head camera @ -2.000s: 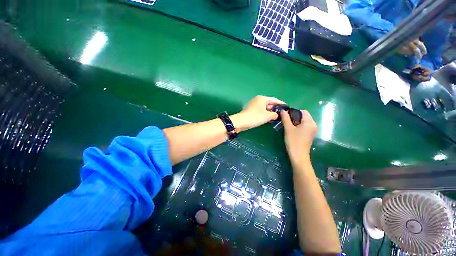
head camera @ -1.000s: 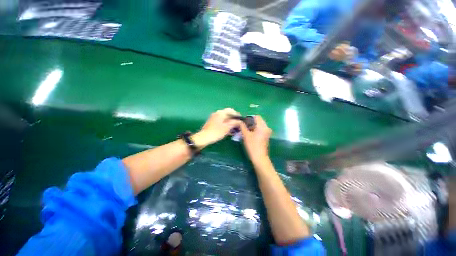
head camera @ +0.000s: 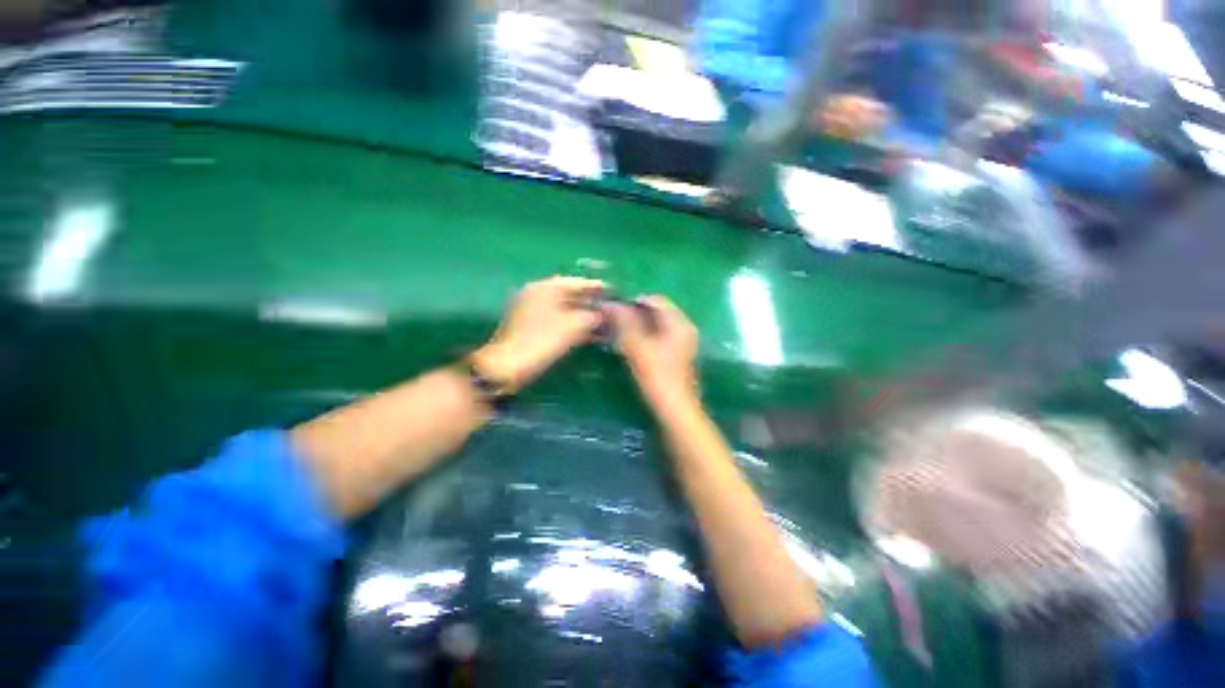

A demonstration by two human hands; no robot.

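The frame is motion-blurred. A small dark unit (head camera: 611, 312) is held between my two hands over the green belt. My left hand (head camera: 544, 327), bare with a dark band at the wrist, grips it from the left. My right hand (head camera: 661, 350), bare, pinches its right side, where a dark rounded part shows at the fingers. The fingers and blur hide the unit's details. A large clear plastic tray (head camera: 537, 504) lies below my hands. A small pale disc (head camera: 460, 638) shows faintly at the tray's lower left.
A white desk fan (head camera: 994, 497) stands at the right, with a pink stick (head camera: 907, 612) beside it. Beyond the green belt (head camera: 403, 222) are white gridded sheets (head camera: 541, 101), a black box (head camera: 665, 148) and a person's blue sleeve (head camera: 759, 40). A blurred metal post (head camera: 967, 329) slants at the right.
The view has swung, so my hands, the tray and the fan sit further left in the picture. My hands stay together on the small dark unit. More of the right side has come into view.
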